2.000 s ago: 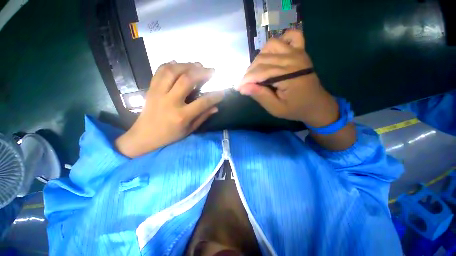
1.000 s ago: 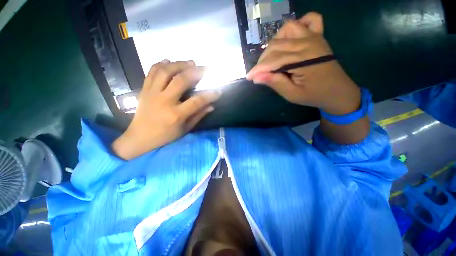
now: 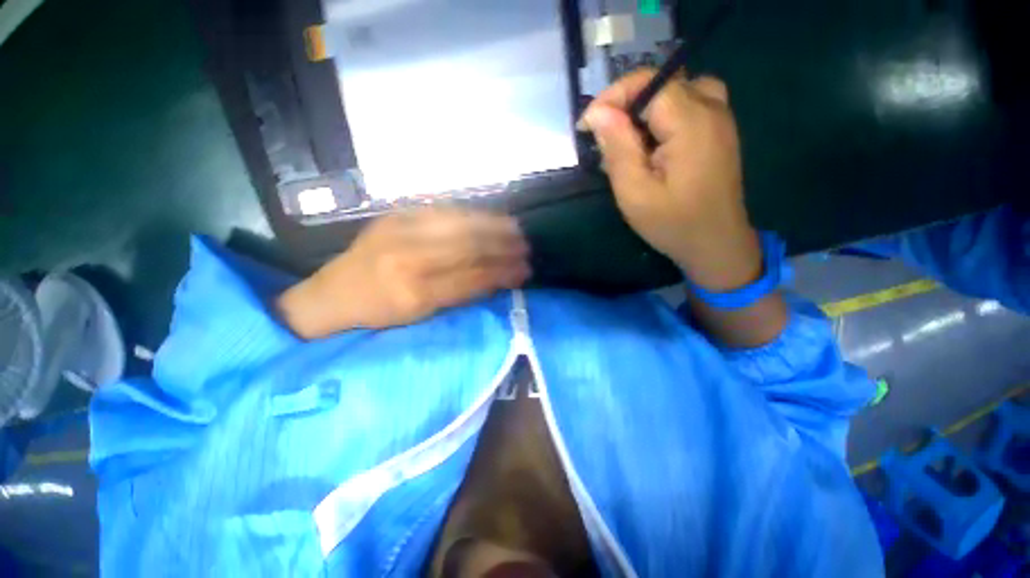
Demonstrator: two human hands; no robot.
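The opened tablet unit [image 3: 303, 141] lies at the top centre, its far part cut off by the picture's top edge. Its bright silver panel [image 3: 457, 102] fills the middle, with an orange tab [image 3: 316, 43] on the left edge. The circuit board [image 3: 616, 57] is at the right, with a green patch [image 3: 649, 7]. My right hand [image 3: 678, 169] holds a thin black stick tool [image 3: 661, 79] by the unit's lower right corner; the tool's tip is not clear. My left hand [image 3: 424, 265] is blurred, below the unit's near edge, with no object visible in it.
The unit lies on a dark-green bench [image 3: 836, 136]. A white fan [image 3: 73, 339] stands at the left edge. A blue sleeve [image 3: 960, 260] of another person shows at right. Blue stools [image 3: 943, 491] stand on the floor at lower right.
My left hand has moved off the panel's near edge, down towards me. My right hand has shifted slightly, and the black tool now points more steeply up and away.
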